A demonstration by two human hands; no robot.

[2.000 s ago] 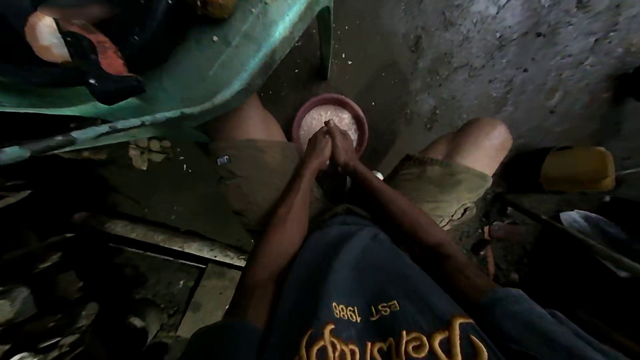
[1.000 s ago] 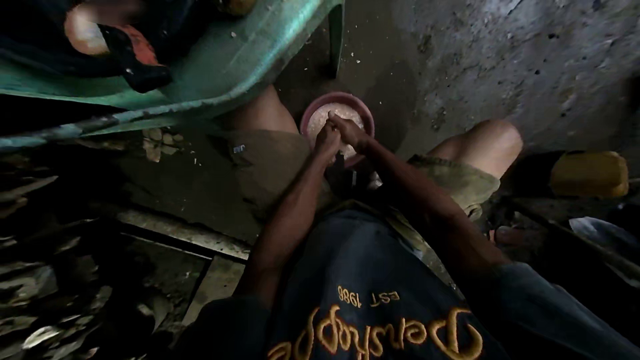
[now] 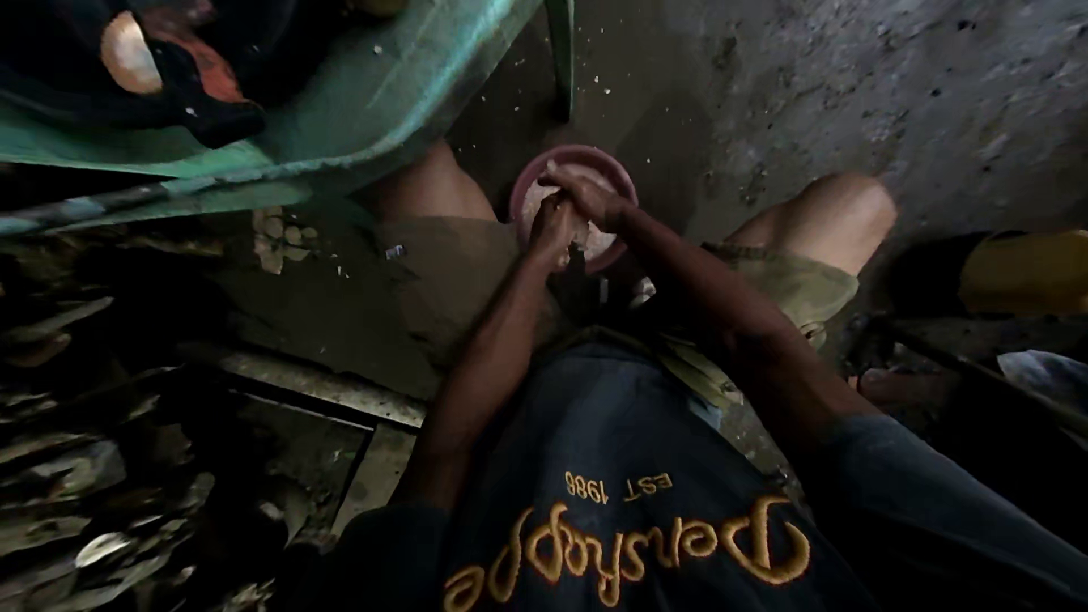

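Note:
A reddish round basin [image 3: 627, 174] stands on the floor between the bent knees, with pale, shredded or grainy material [image 3: 599, 242] in it. Over the basin my left hand [image 3: 554, 228] is curled, its wrist toward the near rim. My right hand [image 3: 588, 197] lies against and partly over it, with its fingers reaching across to the left. A small dark thing [image 3: 578, 257] shows just below the hands; what it is cannot be made out. Whether anything is held between the palms is hidden.
A green plastic chair or table [image 3: 408, 102] at upper left bears a dark container [image 3: 51, 93] with a pale rounded piece [image 3: 132, 53]. At right lies a yellow container [image 3: 1024, 272]. Wooden boards [image 3: 314, 387] and debris [image 3: 76, 476] lie at lower left.
The hands were clasped closely together over the basin; now my right hand is spread more across my left, its fingers extended toward the left.

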